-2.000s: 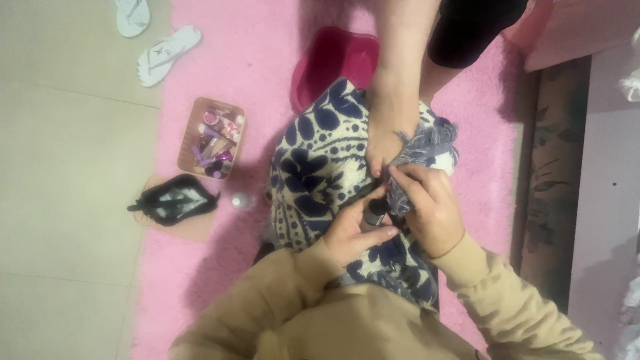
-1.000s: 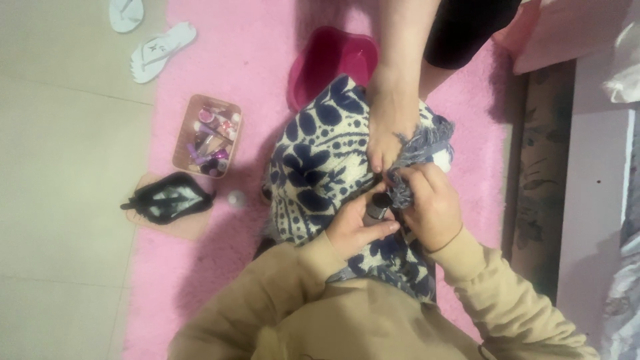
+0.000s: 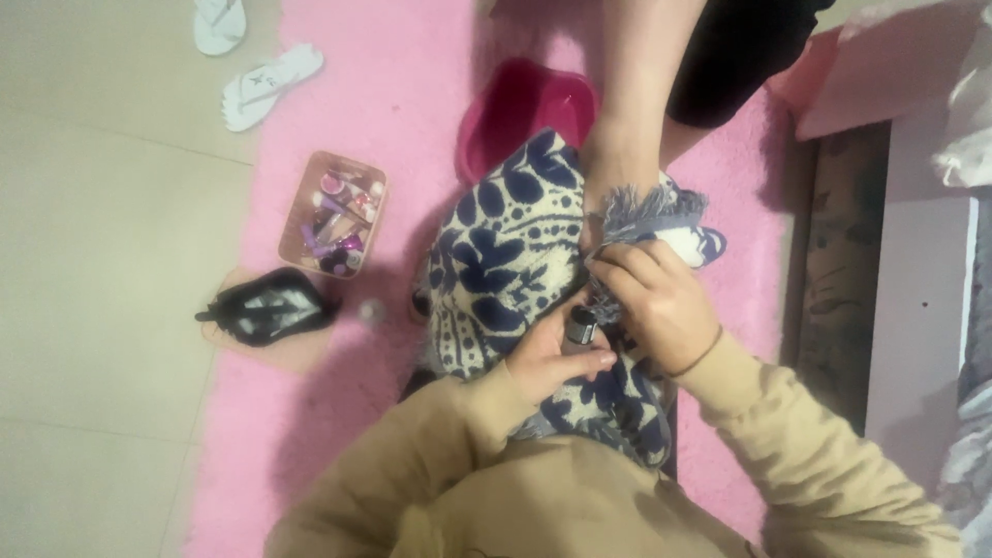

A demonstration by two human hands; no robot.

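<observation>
A blue-and-cream patterned towel (image 3: 511, 248) with a grey fringe covers my lap, and another person's bare foot (image 3: 620, 159) rests on it. My left hand (image 3: 554, 353) holds a small bottle with a dark cap (image 3: 581, 325), its thumb across the bottle's lower part. Just right of it, my right hand (image 3: 659, 302) pinches the towel's grey fringe (image 3: 643, 213) against the toes, which it and the fringe partly hide.
A pink basin (image 3: 527, 108) stands beyond the towel. At left on the pink rug (image 3: 418, 77) are a basket (image 3: 291, 225) of small cosmetic items and a black pouch (image 3: 283, 306). White flip-flops (image 3: 260, 89) lie farther off. A bed or furniture edge (image 3: 922, 294) runs along the right.
My right hand and the towel fringe have shifted over the toes, covering more of the foot. My left hand still holds the bottle.
</observation>
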